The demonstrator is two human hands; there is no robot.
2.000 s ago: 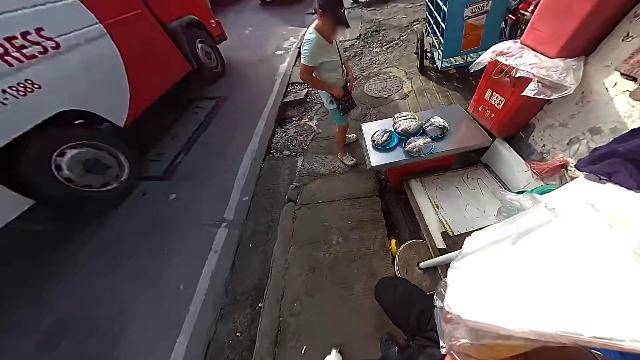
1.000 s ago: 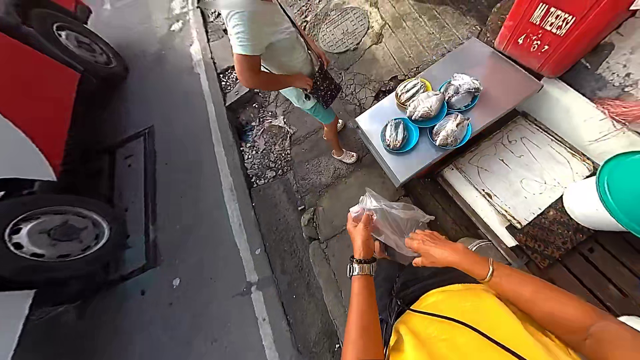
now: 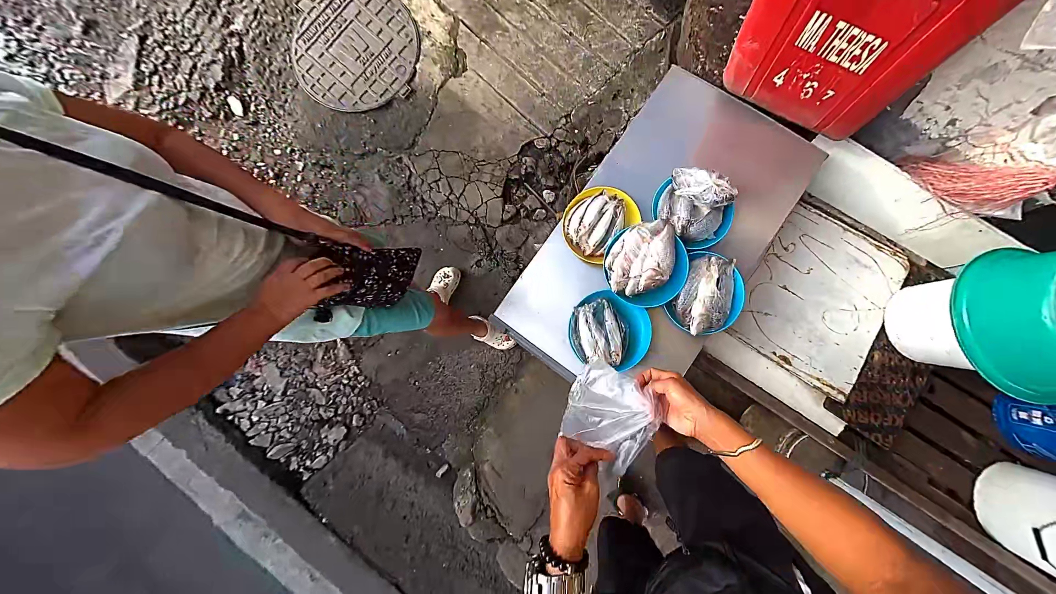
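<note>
Between my two hands is a clear plastic bag [image 3: 606, 412]. My left hand [image 3: 575, 487], with a metal watch and dark beads at the wrist, pinches its lower left side. The fingers of my right hand [image 3: 678, 404] grip its right edge, a thin bangle on that wrist. Just beyond the bag, a blue bowl of fish [image 3: 609, 330] sits at the near edge of a metal-topped table [image 3: 652, 124]. Behind it are a yellow bowl of fish [image 3: 596, 223] and several more blue bowls; the fish in the rear one [image 3: 697, 206] are partly covered by clear plastic.
A person [image 3: 165, 247] stands at the left, both hands at a dark patterned pouch [image 3: 375, 276]. A red container [image 3: 858, 58] is behind the table. To the right lie a worn white board [image 3: 825, 297], a white bucket [image 3: 924, 322] and a green tub [image 3: 1011, 322]. Broken pavement borders the road.
My hands, seen with the bag one second ago, are now close beside the near blue bowl. The view has moved nearer the table. The person's hands are now together at the pouch.
</note>
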